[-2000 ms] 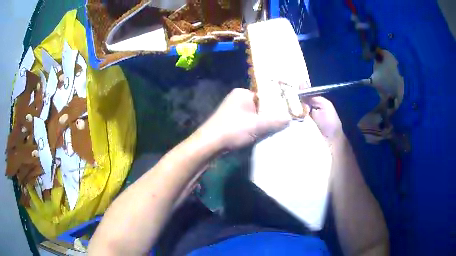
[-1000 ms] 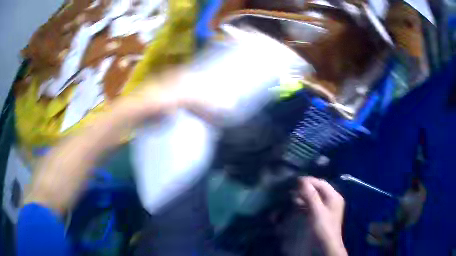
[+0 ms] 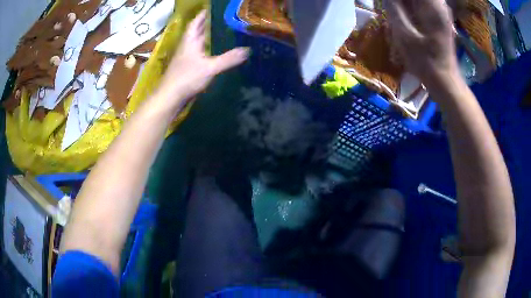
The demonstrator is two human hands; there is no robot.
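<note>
My left hand (image 3: 201, 64) is empty with its fingers apart, at the right edge of the yellow bag (image 3: 87, 148). My right hand (image 3: 424, 43) is over the blue basket (image 3: 367, 119) at the top; it is slightly blurred and I cannot tell whether it grips anything. A pointed white-backed plush panel (image 3: 327, 38) hangs over the basket's front rim, touched by neither hand as far as I see. Brown and white panels fill the basket. The thin metal rod (image 3: 438, 194) stands free at the right, partly hidden by my right forearm.
A heap of brown and white panels (image 3: 70, 55) lies in the yellow bag. A yellow-green scrap (image 3: 339, 83) is on the basket rim. A framed box (image 3: 23, 233) and blue frame (image 3: 137, 233) are at lower left. Grey fluff (image 3: 279, 125) lies below the basket.
My left hand has let go of the white panel and moved up. The panel is now at the basket. My right hand has moved from beside the rod up over the basket.
</note>
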